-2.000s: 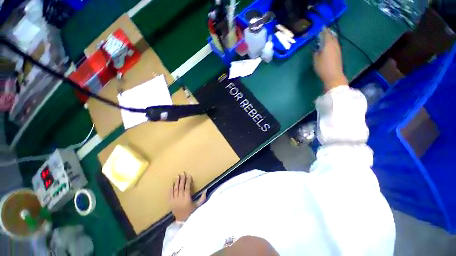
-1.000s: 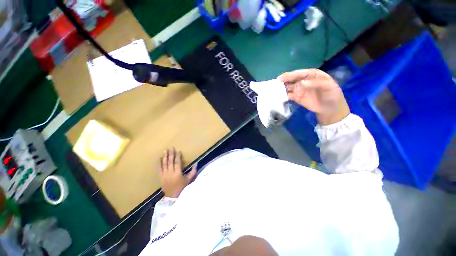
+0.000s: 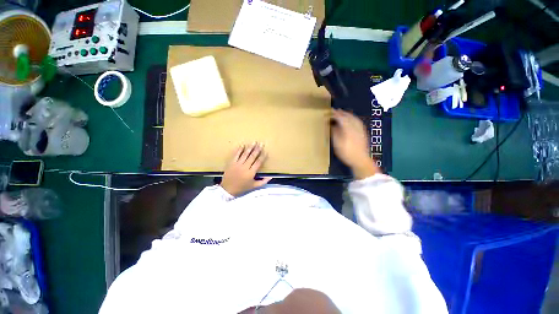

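A tan cardboard work board (image 3: 269, 122) lies on a black mat (image 3: 379, 138). My left hand (image 3: 246, 167) rests palm down on the board's front edge, fingers slightly spread, holding nothing. My right hand (image 3: 350, 142) is blurred at the board's right edge, fingertips curled down beside a small dark spot; whether it holds anything cannot be told. A white wipe (image 3: 391, 91) lies at the mat's upper right. A pale yellow foam block (image 3: 200, 86) sits on the board's upper left. A black electric screwdriver (image 3: 326, 70) hangs over the board's upper right, above my right hand.
A printed white sheet (image 3: 273, 34) lies behind the board. Blue tool trays (image 3: 484, 111) and a small crumpled wipe (image 3: 483, 131) are at right. A control unit (image 3: 95, 37), tape roll (image 3: 113, 89) and fan (image 3: 23, 49) are at left. A blue bin (image 3: 490, 257) stands lower right.
The view has turned and shifted. My right hand reached to the blue tray, then held up a white wipe; the wipe now lies on the mat and the hand is at the board. My left hand stays on the board.
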